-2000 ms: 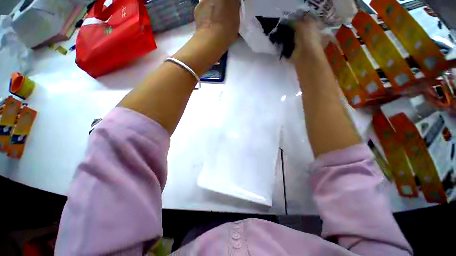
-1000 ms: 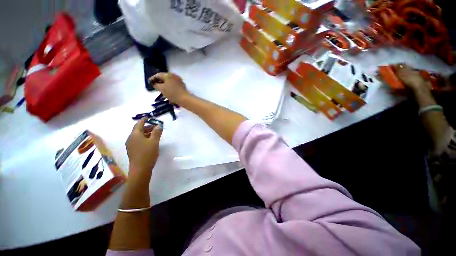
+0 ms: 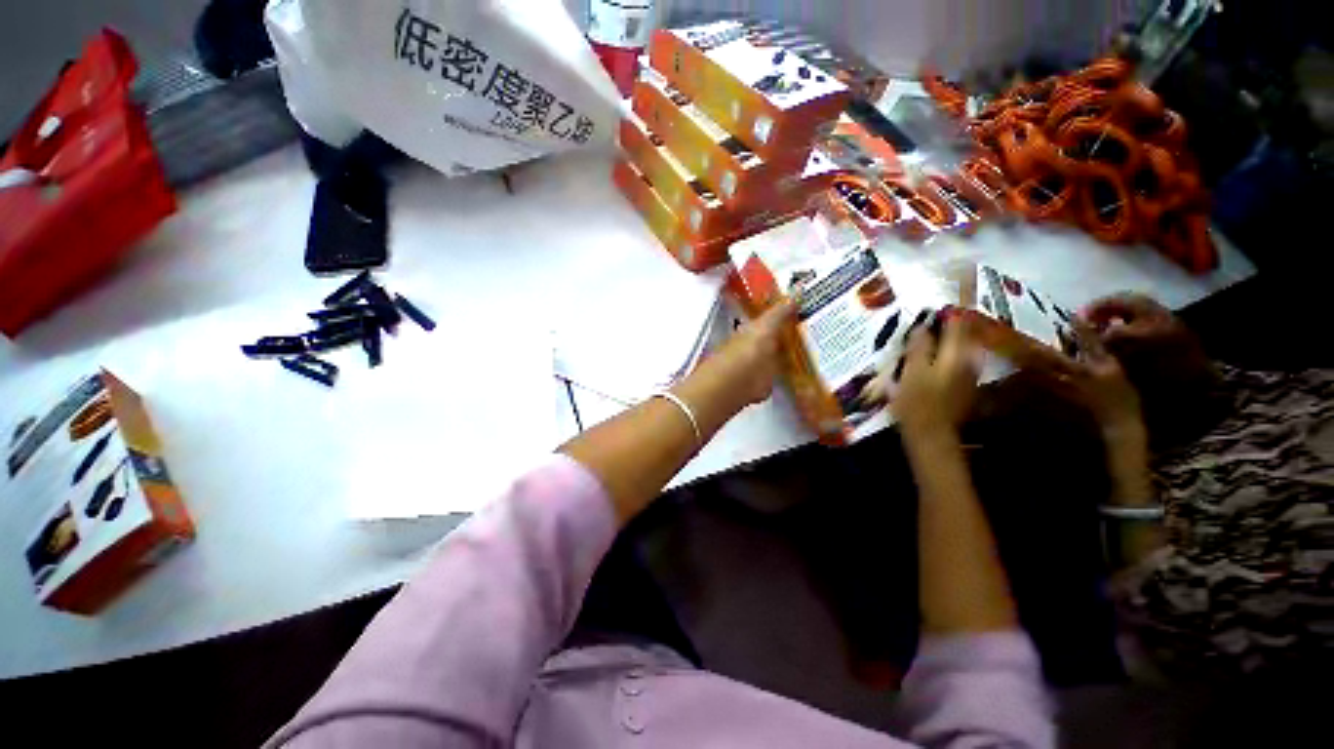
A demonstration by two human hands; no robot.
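My left hand (image 3: 761,351) holds the left end of a retail carton (image 3: 841,325) with a white printed face and orange edge, near the table's front edge at right. My right hand (image 3: 936,373) is at the carton's right side, blurred, with a small black thing at its fingertips that I cannot make out. Several black hang tabs (image 3: 351,325) lie in a loose pile left of centre. Another carton (image 3: 110,498) lies on the table at far left.
A black phone (image 3: 348,220) lies behind the tabs. A white plastic bag (image 3: 454,88), a red bag (image 3: 81,183) and stacked cartons (image 3: 717,147) stand at the back. Orange cords (image 3: 1097,147) are heaped at right. Another person's hands (image 3: 1119,359) hold a carton close beside mine.
The view has swung to the right. Both my hands have left the black tabs and moved right to a carton. The other person's hands are now beside mine.
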